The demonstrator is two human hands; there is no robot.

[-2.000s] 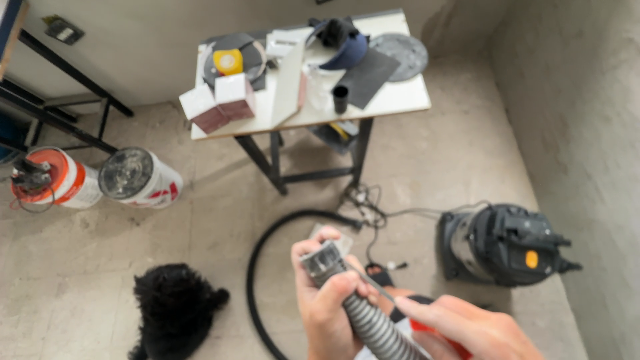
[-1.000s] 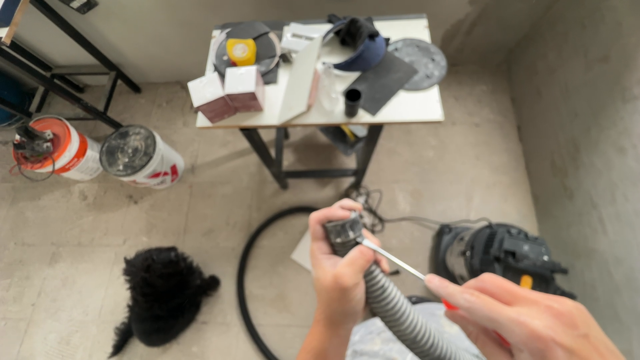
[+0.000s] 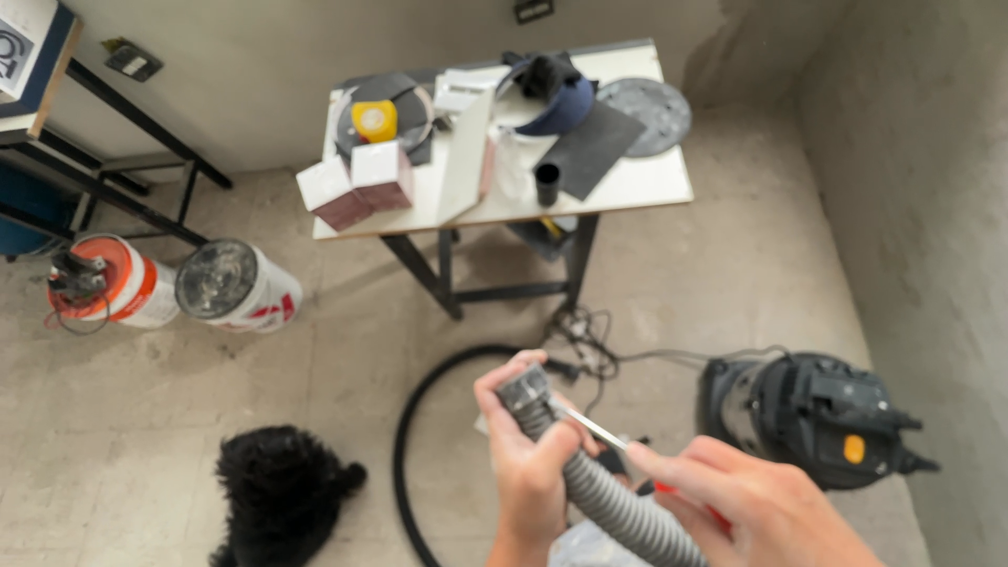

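Note:
My left hand [image 3: 528, 465] grips a grey corrugated hose [image 3: 622, 504] close to its end, where a grey square-looking fitting [image 3: 524, 387] sits. In my right hand [image 3: 748, 488] is a screwdriver [image 3: 592, 425] with a metal shaft and a red handle that my fingers mostly cover. Its tip meets the hose just below the fitting, beside my left fingers; blur hides the exact contact. The hose runs down to the right, passing under my right hand and out of view at the bottom edge.
A black hose [image 3: 403, 441] curves over the floor by tangled cables [image 3: 587, 339]. At right lies a shop vacuum [image 3: 819, 417]. A black furry animal [image 3: 276, 496] is at lower left. Two buckets [image 3: 272, 287] stand near a cluttered white table [image 3: 654, 177] holding boxes [image 3: 382, 177] and a yellow tape measure [image 3: 374, 120].
The screwdriver's shaft, largely hidden by my hands two seconds ago, now shows clearly against the hose end. Both hands keep their hold. The black animal's pose has shifted slightly.

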